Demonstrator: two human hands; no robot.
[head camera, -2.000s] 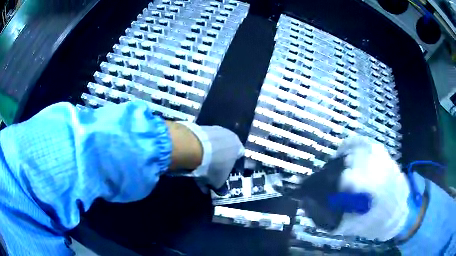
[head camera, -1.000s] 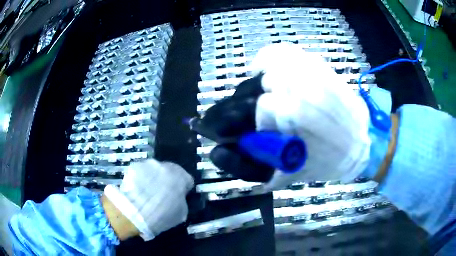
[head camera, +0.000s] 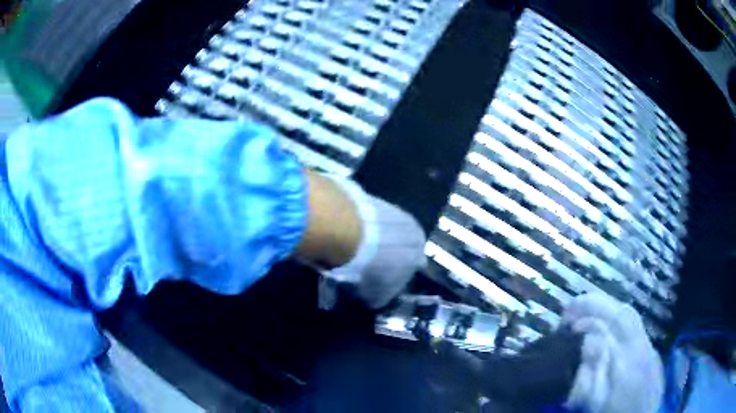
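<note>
My left hand (head camera: 386, 254), in a white glove, is at the left end of a silver heat sink assembly (head camera: 440, 321) with small black parts on it. Its fingertips are hidden behind the glove, but it appears to hold that end. My right hand (head camera: 617, 351), in a white glove with dark-covered fingers, is at the lower right and blurred. Its dark fingers reach left below the right end of the same piece. No tool can be made out in it; its grip is unclear.
Dense rows of silver heat sink assemblies stand left (head camera: 323, 81) and right (head camera: 565, 161) in a large black tray (head camera: 432, 121), with a dark strip between them. A blue cord shows by my right wrist. Round dark openings show at the top right.
My left hand has moved from the lower left to the piece near the middle. My right hand has moved down and right, off the rows, and the blue tool end no longer shows. The view has turned.
</note>
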